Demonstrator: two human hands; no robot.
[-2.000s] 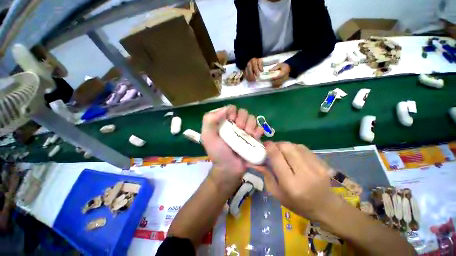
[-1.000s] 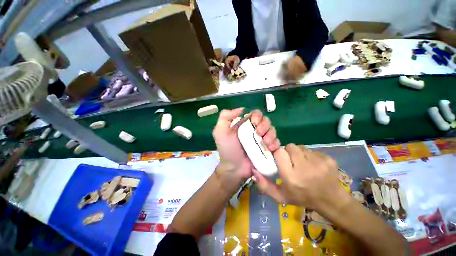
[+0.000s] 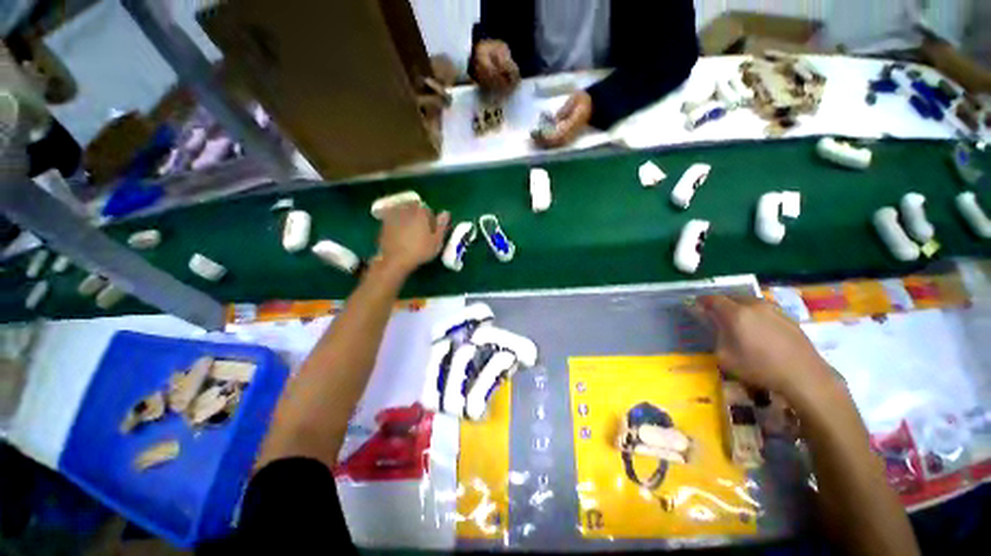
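My left hand (image 3: 411, 237) is over the green conveyor belt (image 3: 609, 234), right by a closed white unit (image 3: 394, 204). Its fingers partly hide that spot, so I cannot tell whether it holds anything. Two open white housings with blue inside lie on the belt to its right, one of them upright (image 3: 497, 237). My right hand (image 3: 761, 342) is above the mat's right side, fingers curled, their grip hidden. Beige parts (image 3: 744, 429) lie below it, partly covered by the forearm. Several white housings (image 3: 486, 380) are clustered at the mat's left.
A blue tray (image 3: 245, 445) with tan pieces stands at left. More white units (image 3: 691, 245) are spread along the belt. A person's hand (image 3: 565, 117) works across the belt, beside a tall carton (image 3: 326, 87). A metal post (image 3: 120, 255) rises at left.
My hands have separated: the left went forward to the belt, the right moved right over the mat. The white unit formerly between them is no longer clearly seen. Belt pieces have shifted left in view.
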